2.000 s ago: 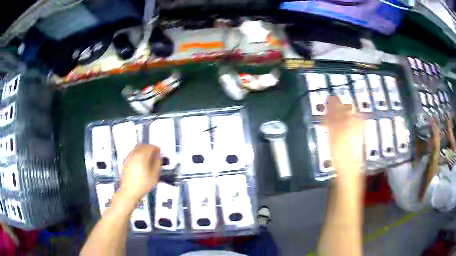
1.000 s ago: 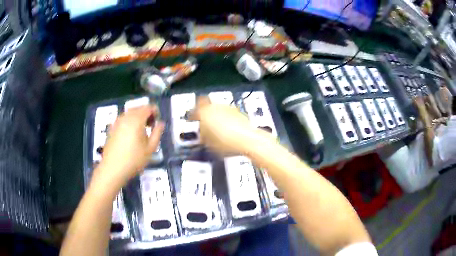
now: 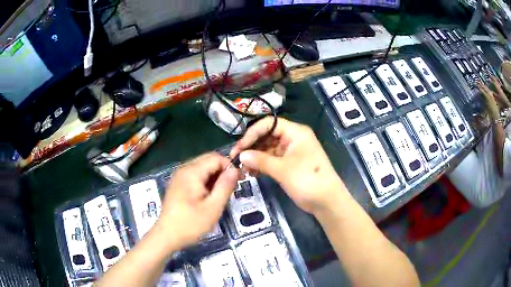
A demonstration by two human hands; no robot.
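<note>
My left hand (image 3: 196, 196) and my right hand (image 3: 291, 162) meet above the near blister tray (image 3: 297, 255). Their fingertips pinch a small black plug (image 3: 236, 161). A thin black cable (image 3: 273, 120) loops up from my right hand towards the ledge. White handheld units with a black oval at one end lie in the tray pockets; one unit (image 3: 249, 210) is just below my fingers, partly covered. Some units are hidden by my hands and forearms.
A second tray (image 3: 378, 199) of units lies at the right. Two taped white scanners, one at the left (image 3: 126, 154) and one in the middle (image 3: 227, 115), lie below the ledge (image 3: 185, 84). Black mice (image 3: 87, 103) are on the ledge. Another person's hands (image 3: 490, 101) are at far right.
My hands have come together on the black plug, with its cable looping upward. The view has shifted; the near tray sits lower, and the upright white scanner beside it no longer shows.
</note>
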